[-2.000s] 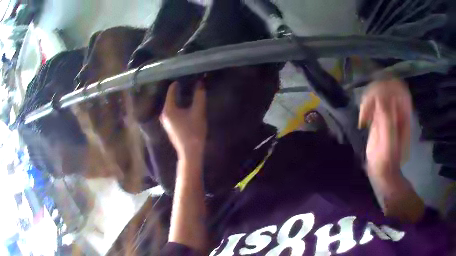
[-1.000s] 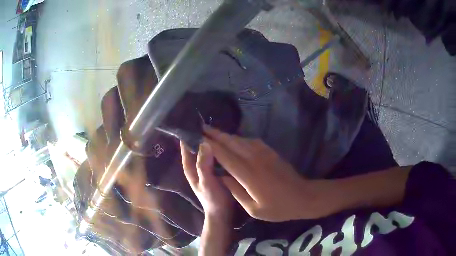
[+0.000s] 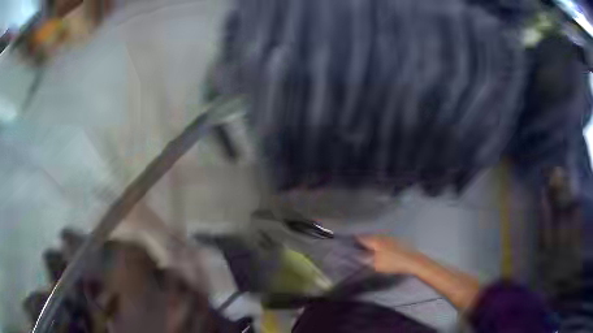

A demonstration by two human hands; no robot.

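The view is strongly blurred. My right hand (image 3: 390, 255) reaches in from the lower right in a purple sleeve. Its fingers are closed at the edge of a dark grey garment (image 3: 348, 260) low in the middle. A thin dark piece with a bright glint, possibly a hanger part (image 3: 312, 227), lies just left of the fingers. My left hand cannot be made out. A curved metal rail (image 3: 140, 185) runs from the lower left up to the middle, with dark brownish garments (image 3: 130, 279) below it.
A dense row of dark garments (image 3: 390, 91) hangs across the upper middle and right. More dark cloth (image 3: 553, 97) is at the right edge. Grey floor with a yellow line (image 3: 505, 221) shows at the right. A yellow-green patch (image 3: 299, 276) is low in the middle.
The view has swung from the close garments on the rail to a dense dark row. My hands have parted; only the right shows now, at a dark garment. The left has gone from sight.
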